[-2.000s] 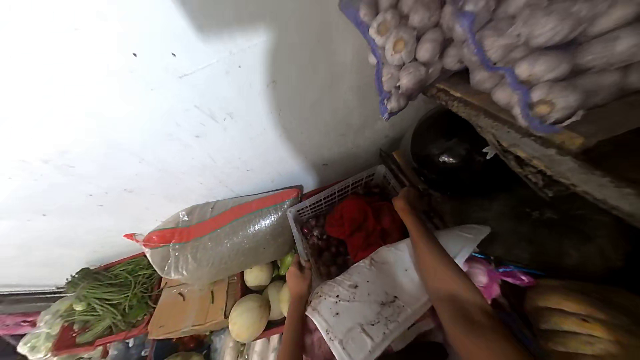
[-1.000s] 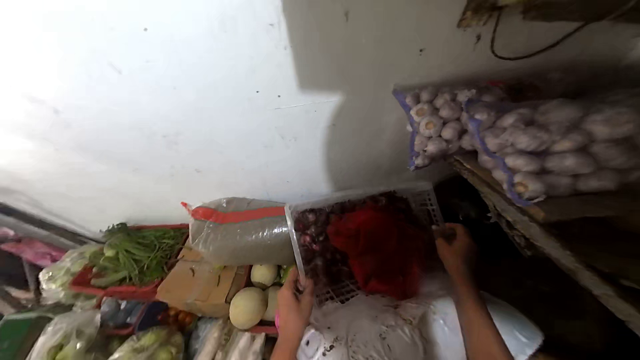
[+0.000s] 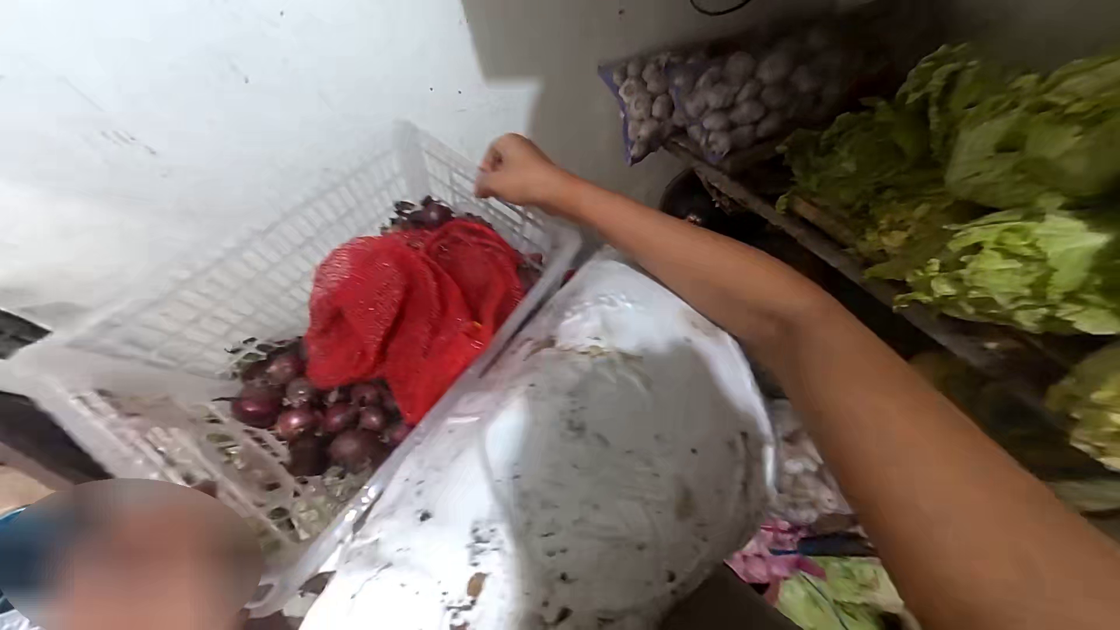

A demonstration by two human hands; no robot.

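A white plastic crate (image 3: 289,219) with lattice walls stands tilted at the left and centre, close to the camera. Red onions (image 3: 337,420) lie in it, partly covered by a crumpled red mesh sack (image 3: 411,306). My right hand (image 3: 516,171) is closed on the crate's right-hand rim, the arm reaching over a dirty white sack (image 3: 604,429) that bulges beside the crate. My left hand does not show in the head view. A blurred oval covers the lower left corner and hides part of the crate's near end.
Garlic bulbs in mesh bags (image 3: 726,96) rest on a wooden shelf (image 3: 787,223) along the right, with leafy green lettuce (image 3: 1024,236) beside them. A dark round object (image 3: 691,197) sits below the shelf. Pink plastic (image 3: 774,551) lies at the lower right. A white wall (image 3: 262,96) rises behind the crate.
The crate, with onions and red mesh in it, now appears much nearer and at a different angle. My left hand, seen at its near corner before, has gone from sight. The view has shifted strongly.
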